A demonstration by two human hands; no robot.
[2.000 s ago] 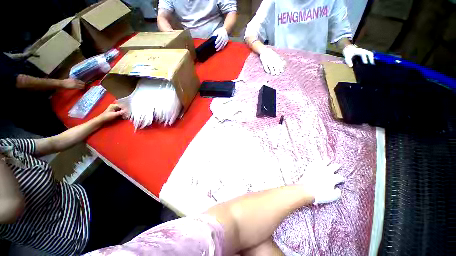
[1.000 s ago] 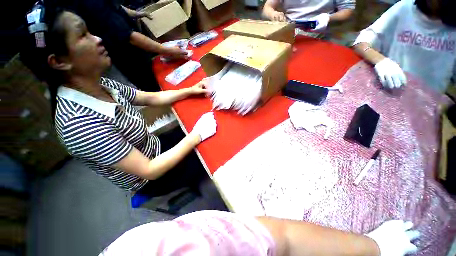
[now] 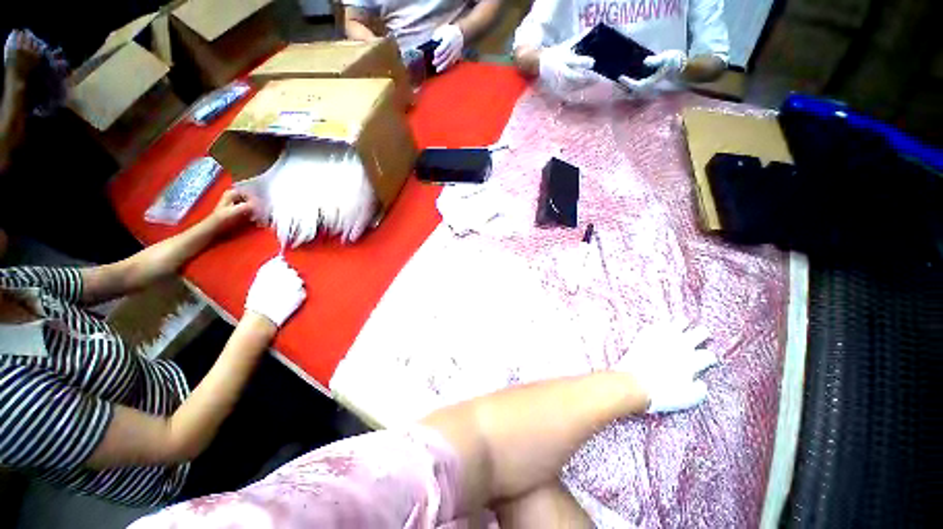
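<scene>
My left hand (image 3: pixel 672 367), in a white glove, lies with fingers spread on the pink bubble wrap (image 3: pixel 724 434), holding nothing. My arms look crossed; part of the other forearm (image 3: pixel 538 508) shows at the bottom edge, and my right hand is not in view. A black housing (image 3: pixel 558 192) lies mid-table beyond my hand. A second black housing (image 3: pixel 453 165) lies to its left on the red cover. A dark-capped marker (image 3: pixel 588 236) and a crumpled white cloth (image 3: pixel 470 210) lie nearby.
An open carton (image 3: pixel 310 109) of white bags (image 3: pixel 315 196) is on the red cover (image 3: pixel 300 331), beside a striped-shirt person. Opposite, a gloved person holds a black housing (image 3: pixel 617 54). Cardboard (image 3: pixel 703 165) with black pieces (image 3: pixel 750 196) is at right, beside the dark conveyor (image 3: pixel 869 393).
The view swung left and back right. The person opposite has lifted a black housing in both hands. The striped-shirt person's gloved hand is now on the table edge. My left hand stays flat.
</scene>
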